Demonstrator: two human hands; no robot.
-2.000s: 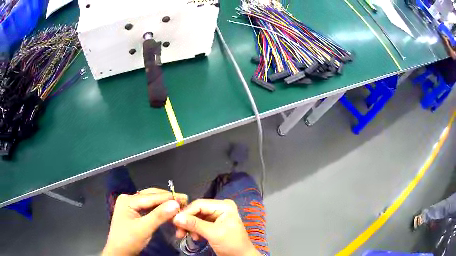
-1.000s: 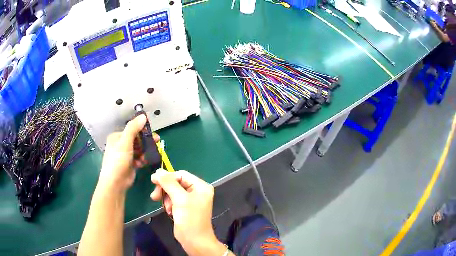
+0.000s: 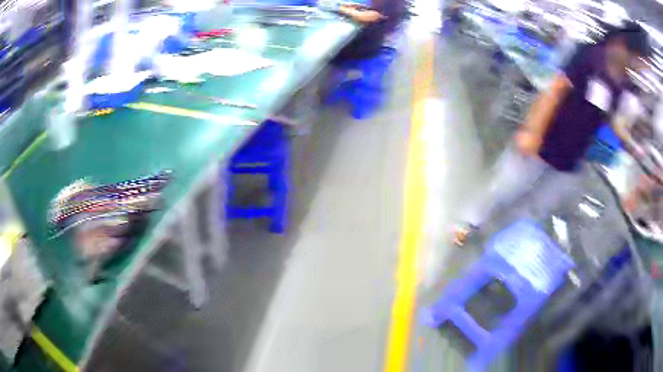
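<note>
The view is strongly blurred. Neither of my hands can be made out in it. The right harness pile (image 3: 109, 200) lies on the green bench top (image 3: 109, 156) at the left, its coloured wires smeared into streaks. A dark, brownish blur sits just below the wires; I cannot tell its details. A pale, blurred part at the lower left edge looks like the side of the white machine (image 3: 18, 294). The black chuck does not show.
A person (image 3: 574, 120) in a dark top stands at the right, behind a blue stool (image 3: 541, 254). Another blue stool (image 3: 258, 171) stands at the bench edge. Another person's arm (image 3: 360, 13) shows at the far bench. A yellow floor line (image 3: 411, 232) runs lengthwise.
The view has swung far to the right. My hands and the chuck have left the picture, and the harness pile has shifted to the left. The person and stool at the right have come into view.
</note>
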